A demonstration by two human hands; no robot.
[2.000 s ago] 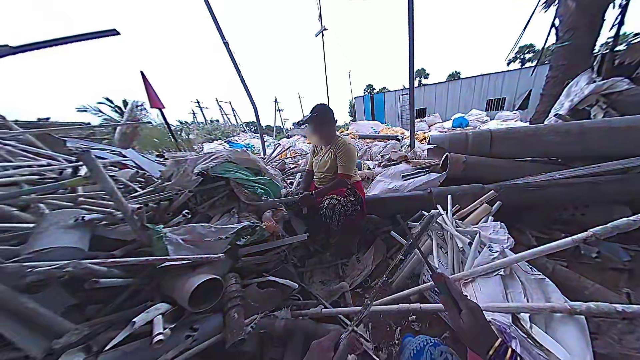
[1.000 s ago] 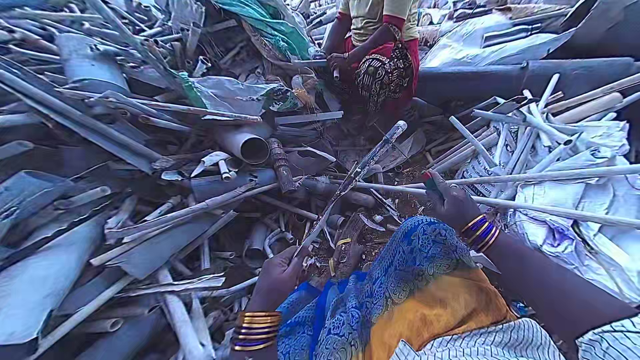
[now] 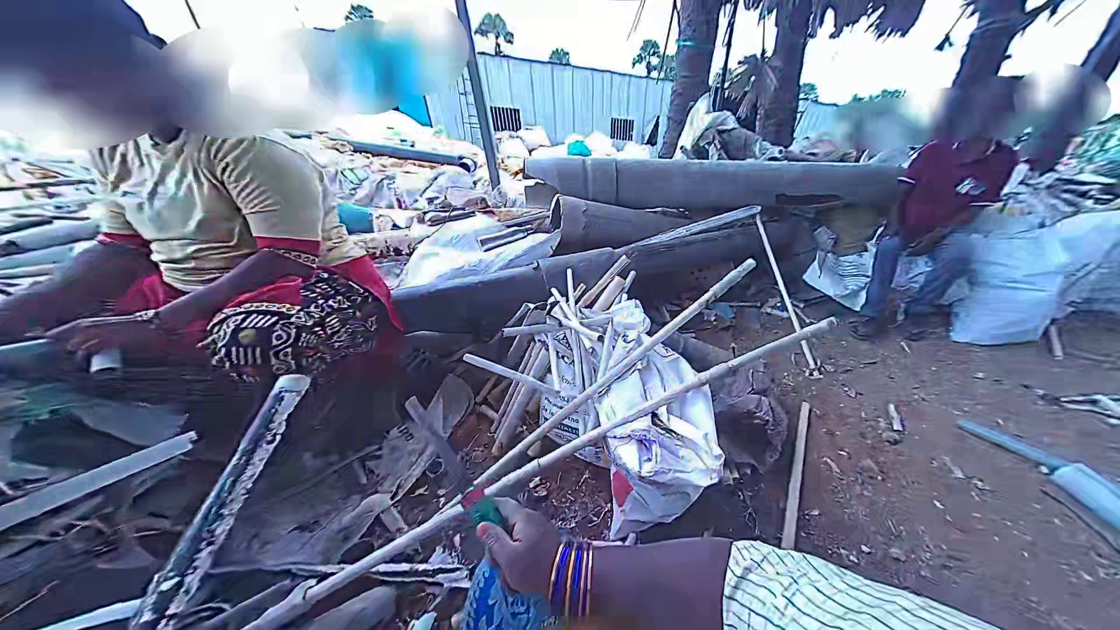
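My right hand (image 3: 523, 544), with bangles at the wrist, is shut on the green and red handle of a blade tool (image 3: 451, 459), perhaps a knife, whose dark blade points up and left. Long pale pipes (image 3: 656, 398) run behind the tool, one close beside the hand. A pipe with a dark, peeling surface (image 3: 223, 503) rises from the lower left edge; its lower end is cut off by the frame. My left hand is out of view. Blue patterned cloth (image 3: 499, 599) lies below my right hand.
A white woven sack (image 3: 661, 420) with thin pipes stands ahead. A person in a yellow top (image 3: 219, 206) sits close at left, and another in a dark red shirt (image 3: 954, 192) sits at far right. Large grey pipes (image 3: 717, 182) lie behind. A blue-grey pipe (image 3: 1085, 490) is on the ground at right.
The view has swung up and right since one second ago. My left hand, seen then on the dark peeling pipe, has left the view. My right hand still holds the green-handled tool.
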